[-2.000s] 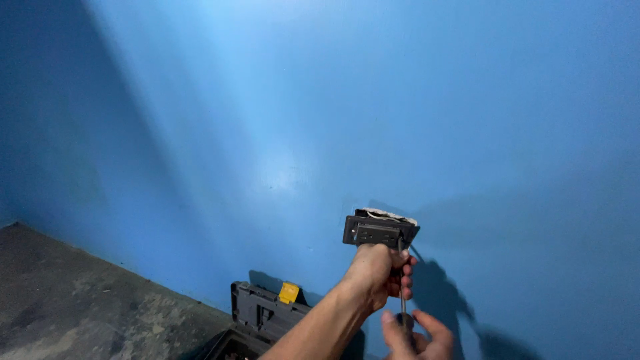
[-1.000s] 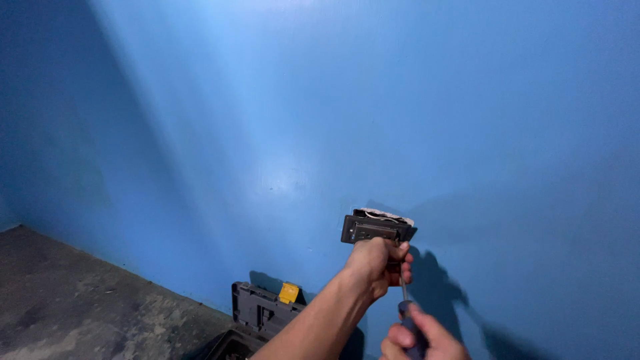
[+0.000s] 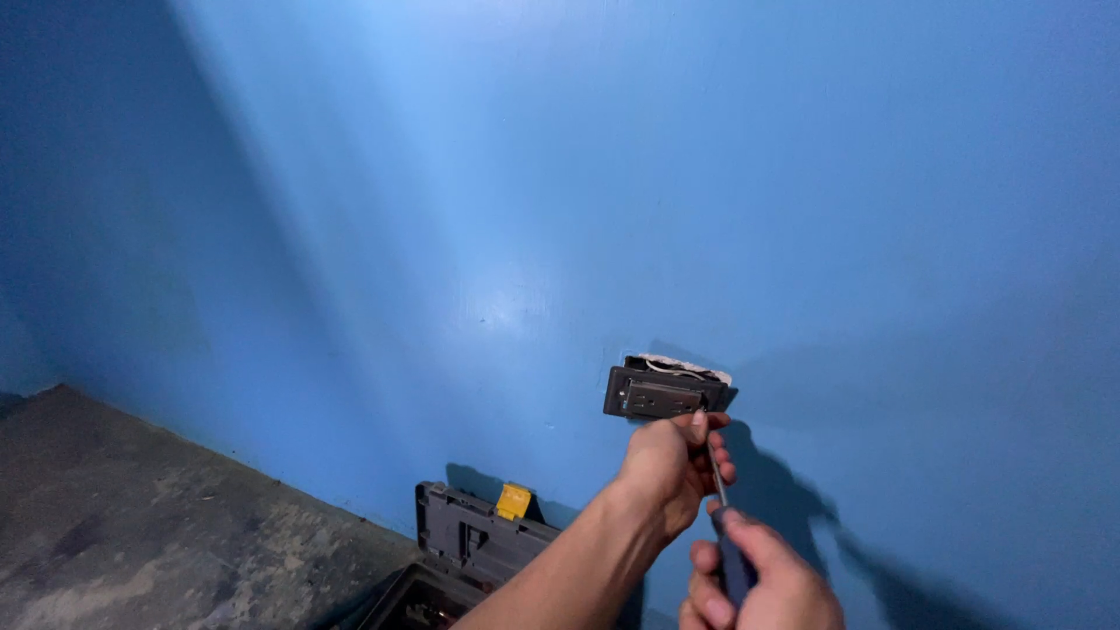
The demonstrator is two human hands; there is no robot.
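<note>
A dark electrical outlet [image 3: 663,399] in a black cover frame sits tilted at a rough-edged opening in the blue wall, with pale wires [image 3: 675,369] visible behind its upper edge. My left hand [image 3: 678,459] is at the outlet's lower right, its fingertips at the frame and around the tip end of a screwdriver. The screwdriver [image 3: 733,560] has a dark blue handle and a thin metal shaft pointing up toward the outlet. My right hand [image 3: 761,577] grips that handle below. Fingers hide the screwdriver's tip, so its contact cannot be seen.
An open dark plastic toolbox [image 3: 486,534] with a yellow latch [image 3: 514,501] stands on the floor by the wall, partly behind my left forearm. The worn concrete floor [image 3: 175,525] meets the blue wall [image 3: 420,219] at lower left.
My right hand has shifted its hold on the screwdriver handle, whose angle differs slightly from before. My left hand stays at the outlet's lower right.
</note>
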